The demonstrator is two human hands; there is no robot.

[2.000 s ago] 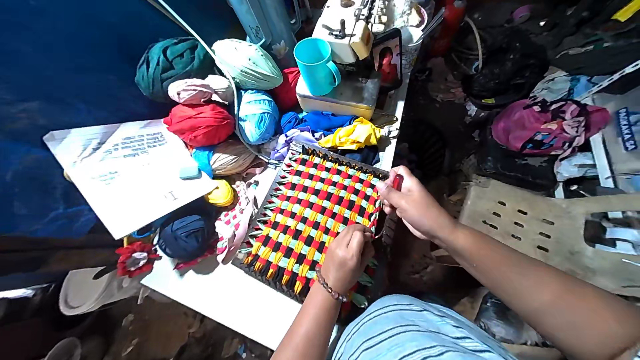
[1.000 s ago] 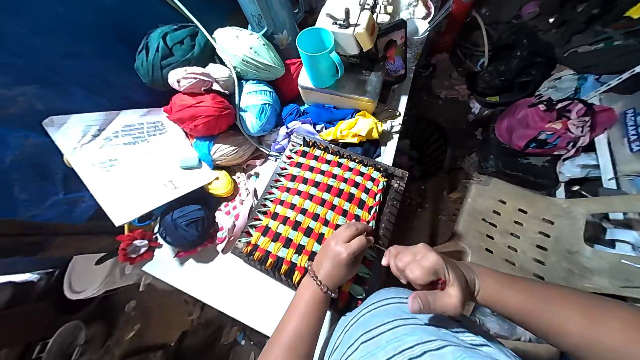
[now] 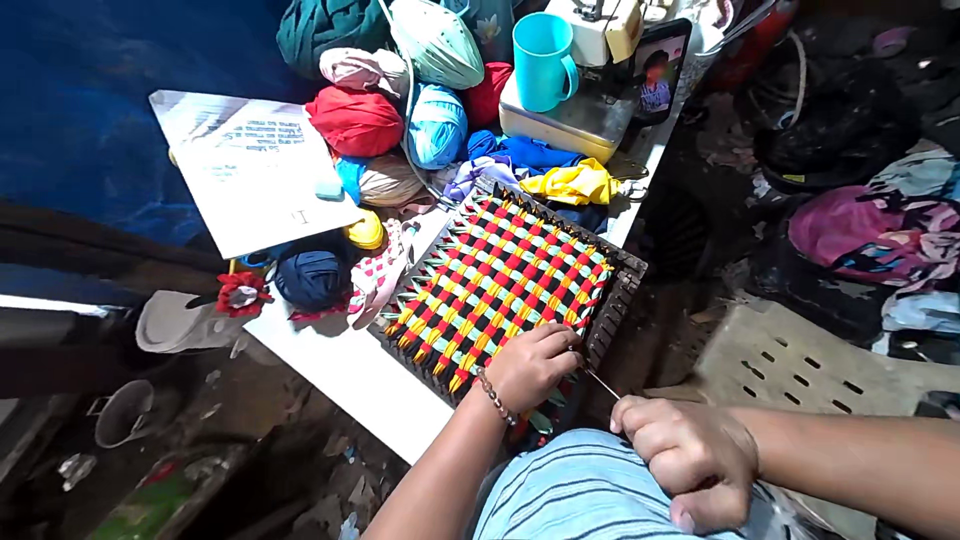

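A woven potholder-style mat [image 3: 502, 285] of red, yellow, black and pale green fabric strips is stretched on a dark pegged loom frame [image 3: 619, 300], on the white table. My left hand [image 3: 536, 365], with a beaded bracelet at the wrist, rests on the mat's near right edge, fingertips bent together at the pegs; whether they pinch a strip is hidden. My right hand [image 3: 686, 457] lies to the right of it, above the striped cloth over my lap, closed on a thin metal hook tool [image 3: 602, 383]. The shaft points to my left fingertips; its handle is hidden in my fist.
Balls of fabric yarn [image 3: 356, 122] crowd behind the loom. A printed sheet [image 3: 251, 172] lies at the left. A turquoise mug [image 3: 541, 64] stands on a tin [image 3: 562, 120], beside a phone [image 3: 660, 75] and a sewing machine [image 3: 592, 30]. A beige plastic chair [image 3: 802, 367] is at the right.
My right hand was at the mat's right edge two seconds ago, with a red handle showing; it has moved down toward my lap. My left hand has stayed at the near right edge.
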